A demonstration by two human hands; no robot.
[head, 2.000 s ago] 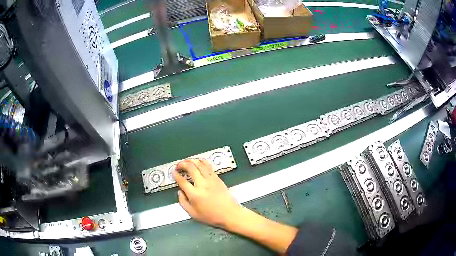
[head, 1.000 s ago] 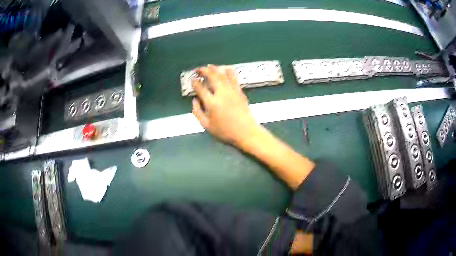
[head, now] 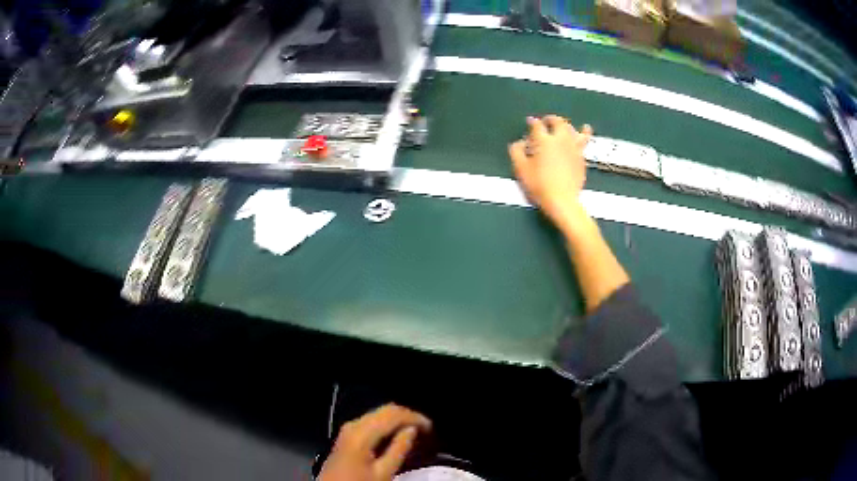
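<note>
My right hand [head: 554, 167] is over the left end of a four-ring metal plate [head: 622, 157], fingers bent down around that end and hiding it. The plate lies on the green bench at the left end of a row of plates [head: 719, 180] beside a white rail; it sits close to the row, and whether they touch is unclear. My left hand [head: 376, 445] is low at the bottom edge, near my body, with curled fingers; it is partly cut off, and whether it holds anything is unclear.
Plate stacks [head: 745, 305] stand at right. Two narrow plate stacks [head: 191, 242] lie at left beside a crumpled white cloth [head: 280, 221]. A loose ring [head: 379, 209] lies near the red button [head: 316, 146]. Plates [head: 340, 125] show in the machine base. Cardboard boxes [head: 703, 36] are at the back.
The view has swung left and down. My right hand and its plate have moved right along the rail, narrowing the gap to the row. My left hand has come into view.
</note>
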